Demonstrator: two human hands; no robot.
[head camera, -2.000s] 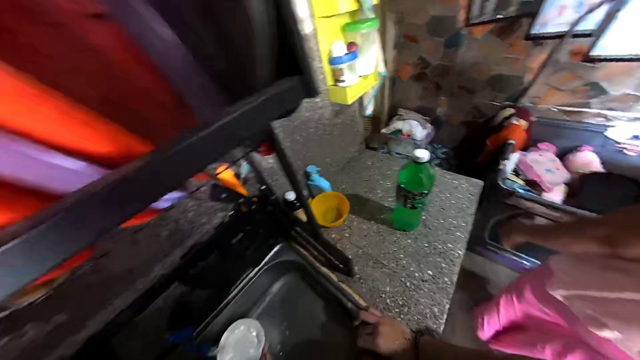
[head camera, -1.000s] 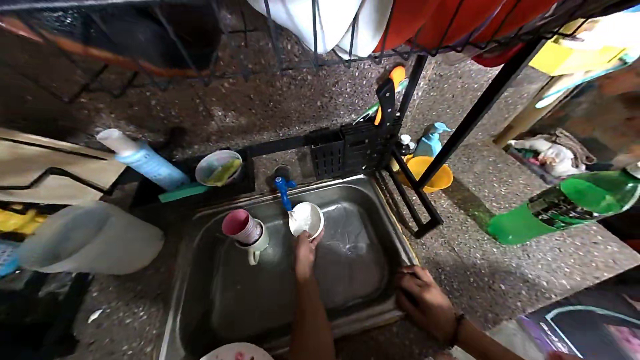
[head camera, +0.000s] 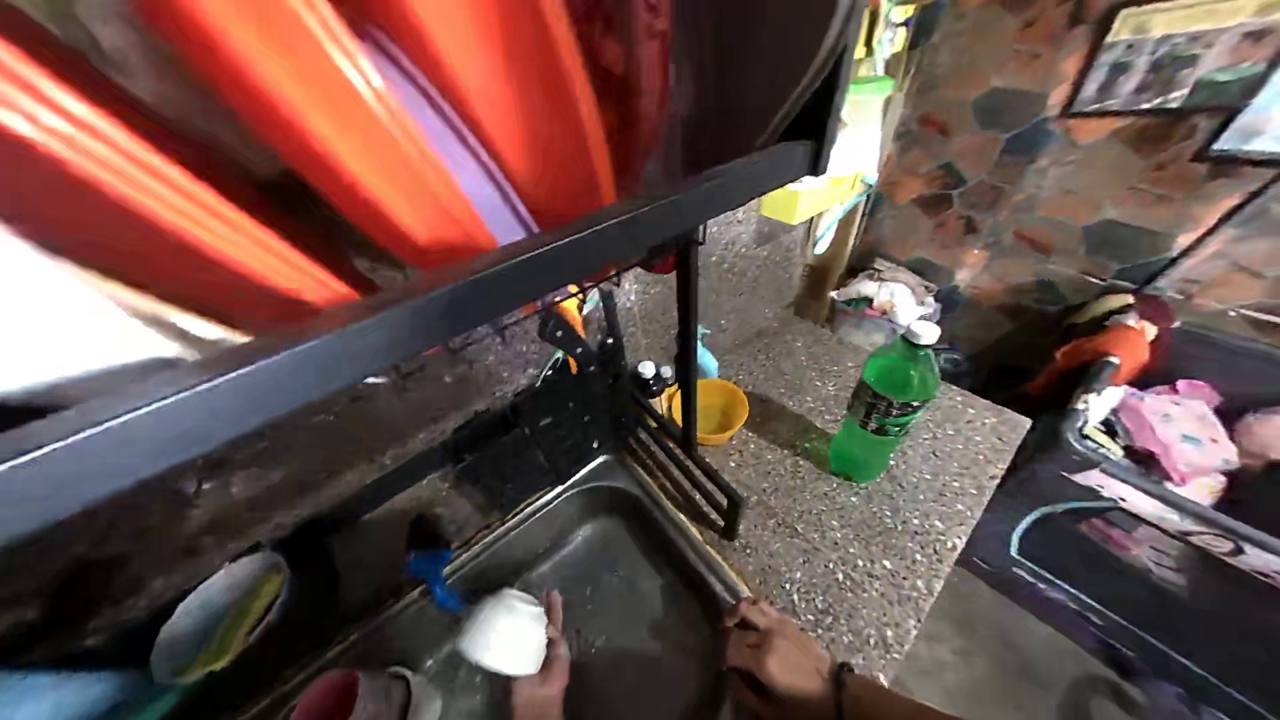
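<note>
My left hand (head camera: 543, 665) grips a white cup (head camera: 506, 632) over the metal sink basin (head camera: 625, 570), close to the blue tap (head camera: 436, 578). My right hand (head camera: 775, 655), with a dark band at the wrist, rests on the sink's right rim; I see nothing held in it. A pink cup (head camera: 328, 694) and a pale mug (head camera: 420, 697) sit at the basin's lower left, partly cut off by the frame.
A black dish rack (head camera: 600, 235) with red plates crosses overhead. On the speckled counter (head camera: 800, 540) stand a green bottle (head camera: 886, 405) and a yellow bowl (head camera: 712, 411). A tub with a sponge (head camera: 225, 620) is left of the tap. Pink cloth (head camera: 1175, 430) lies at far right.
The view has swung right since a second ago. The white cup stays in my left hand, and my right hand remains at the rim. The person in pink at right two seconds ago is out of view.
</note>
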